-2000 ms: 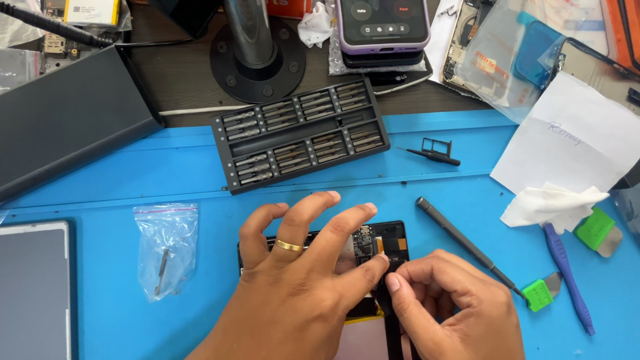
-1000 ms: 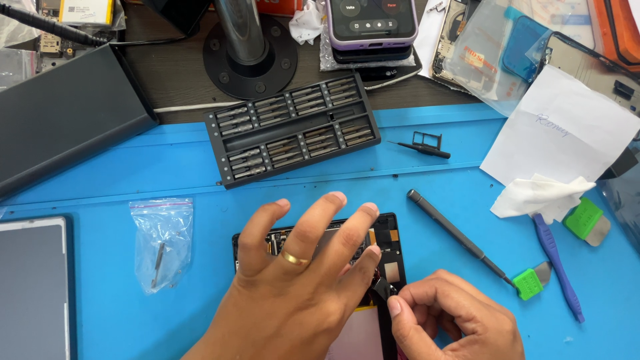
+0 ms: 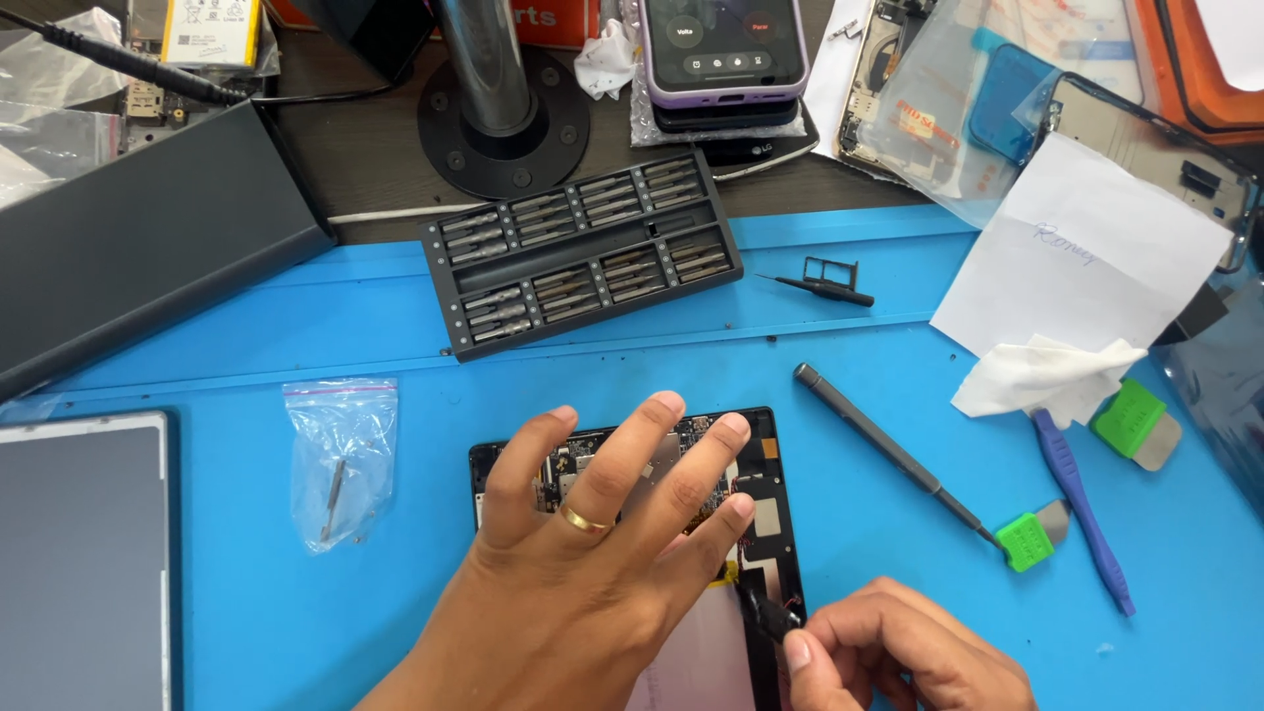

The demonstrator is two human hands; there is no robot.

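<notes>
An opened tablet [image 3: 767, 518] lies on the blue mat, its circuit board at the top and a flat battery [image 3: 691, 642] below. My left hand [image 3: 602, 533], with a gold ring, rests spread over the board and battery, covering much of both; it holds nothing that shows. Between thumb and fingers, my right hand [image 3: 904, 652] grips a strip of black tape [image 3: 770, 614] that is partly lifted at the battery's right side. Yellow tape [image 3: 726, 576] shows at the battery's top edge. A screwdriver [image 3: 889, 449] lies right of the tablet, its tip by a green-handled blade [image 3: 1027, 541].
A bit case [image 3: 583, 255] lies behind the tablet, with a SIM tray [image 3: 829, 276] and fine-tipped tool to its right. A bagged bit [image 3: 336, 494] and a screen panel [image 3: 79, 563] are at left. A blue pry tool [image 3: 1081, 509] and paper [image 3: 1076, 247] are at right.
My right hand has moved down along the tablet's right side, with the black tape now pulled up and away from the board. My left hand stays spread over the tablet.
</notes>
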